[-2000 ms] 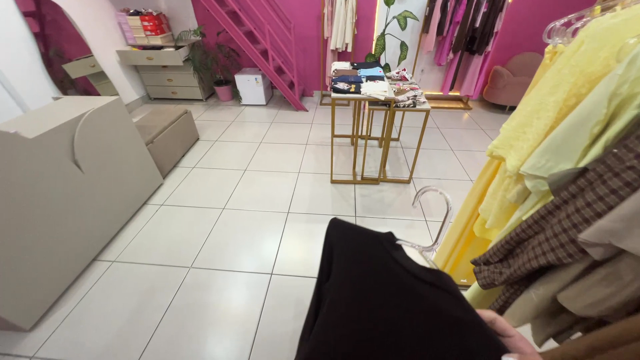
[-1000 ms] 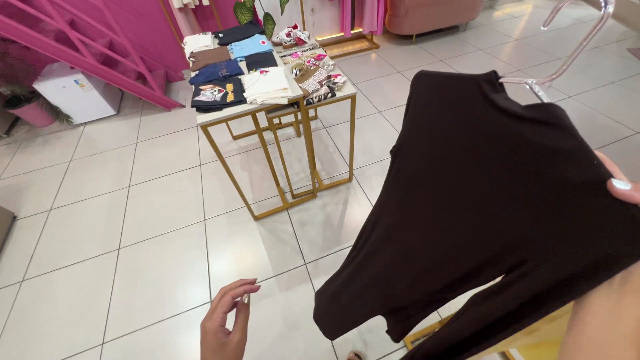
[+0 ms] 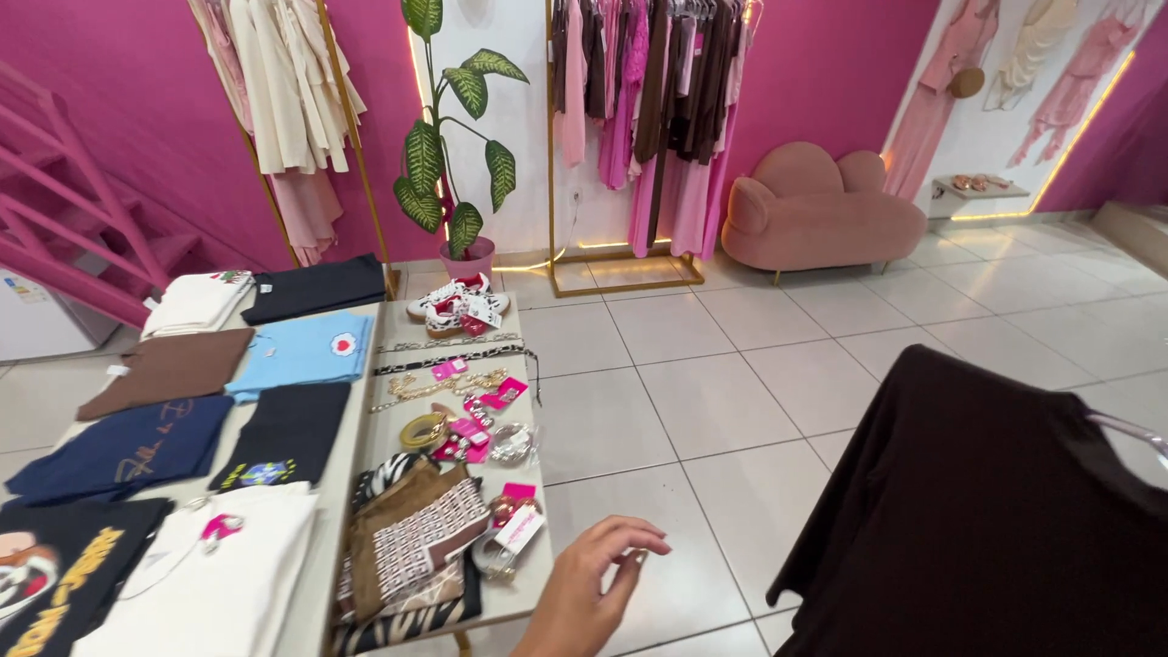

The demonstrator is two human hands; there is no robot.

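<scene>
A black long-sleeved top (image 3: 985, 511) on a clear hanger (image 3: 1131, 429) fills the lower right of the head view. My right hand is out of the frame. At the bottom centre is my left hand (image 3: 598, 579), empty, its fingers curved and apart, just right of the accessory table's edge. Nearest to it on that table are bracelets with a tag (image 3: 502, 547) and folded patterned scarves (image 3: 429, 538). Gold chains (image 3: 438, 388), a black belt (image 3: 447, 360) and animal-print sneakers (image 3: 461, 306) lie farther back.
A white table (image 3: 342, 511) at the left holds several folded shirts. Beyond stand a potted plant (image 3: 465, 255), a clothes rack (image 3: 630, 290) and a pink sofa (image 3: 821, 219). Pink stairs (image 3: 100, 210) rise at the far left. Tiled floor (image 3: 675, 411) runs between the table and the sofa.
The view has swung and come closer to the tables. My right hand, on the black top one second ago, is now out of frame. My left hand remains empty.
</scene>
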